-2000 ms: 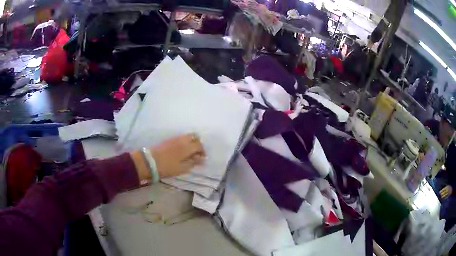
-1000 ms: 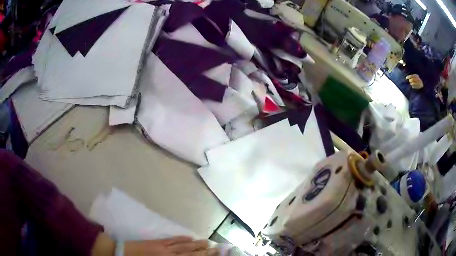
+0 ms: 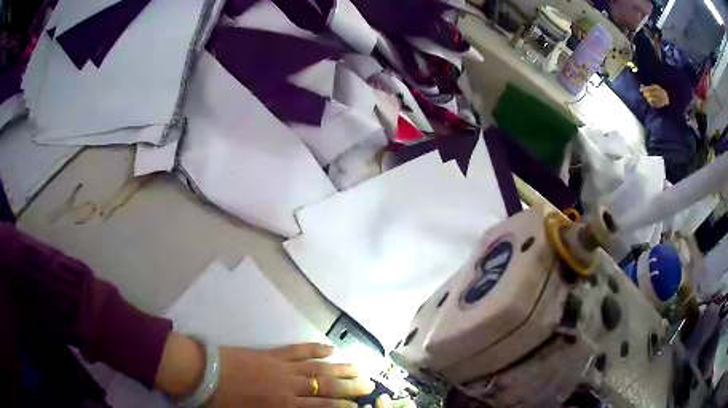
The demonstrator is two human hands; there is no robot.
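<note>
My left hand [image 3: 279, 378], with a pale bracelet and a ring, lies flat with its fingers spread on a white-faced panel [image 3: 231, 307] at the bottom, beside the lit needle area. My right hand is not clearly visible; a small skin-toned patch [image 3: 393, 401] at the bottom edge by the needle may be its fingertips. The cream sewing machine head [image 3: 487, 299] is at the lower right and hides part of the work. Another white-faced panel [image 3: 375, 231] with notched corners lies behind the needle area, partly under the machine head.
A stack of white-faced panels [image 3: 120, 103] with a dark purple piece [image 3: 100, 30] on top is at the upper left. A purple and white heap [image 3: 279, 68] lies beside it. Beyond are green cloth [image 3: 533, 123], a lilac bottle [image 3: 585, 60] and a person [image 3: 658, 96]. A white rod [image 3: 678, 191] slants at right.
My left hand has left the stack and come down to the panel near the needle. Since the last earlier frame, the view has shifted and more of the hand and panel shows.
</note>
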